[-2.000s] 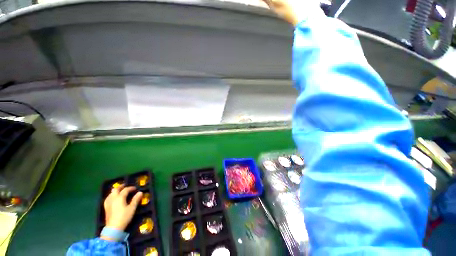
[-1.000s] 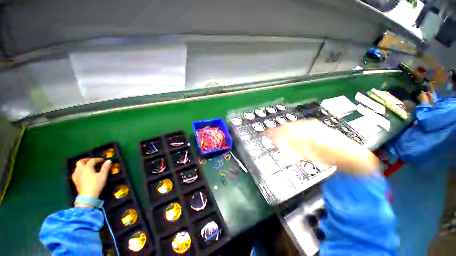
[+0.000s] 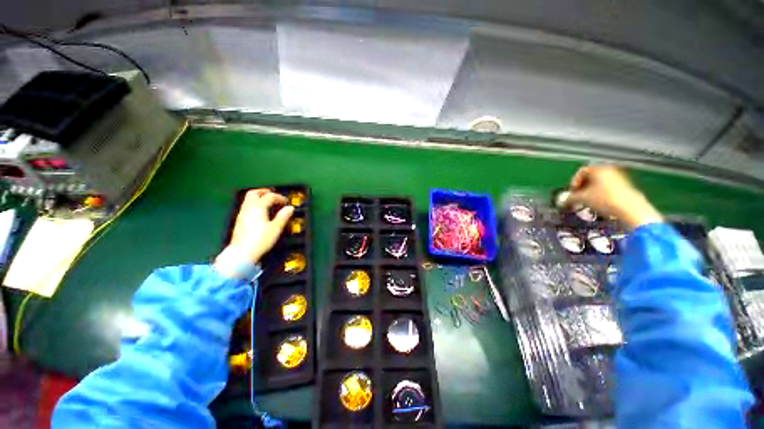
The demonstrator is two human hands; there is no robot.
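My left hand (image 3: 260, 222) is over the upper left pockets of the left black tray (image 3: 271, 335); its fingertips hide what is under them. Amber round units (image 3: 293, 308) sit in that tray's right column. A second black tray (image 3: 379, 311) holds amber units (image 3: 356, 283) at lower left and dark or pale-faced units (image 3: 403, 334) with thin coloured lines elsewhere. My right hand (image 3: 605, 194), slightly blurred, is over the far rows of the clear blister trays (image 3: 557, 356), with a pale silver disc (image 3: 564, 199) pinched at its fingertips.
A blue bin (image 3: 493, 226) of tangled red and pink wires stands between the trays. Loose wires (image 3: 462, 308) and a slim pale tool (image 3: 496, 293) lie below it. A metal instrument box (image 3: 126, 138) is at left. White boxes (image 3: 737, 250) are at the right edge.
My right hand has moved from the middle of the clear trays to their far rows, and its fingers have closed. The view has swung left. My left hand remains at the left tray.
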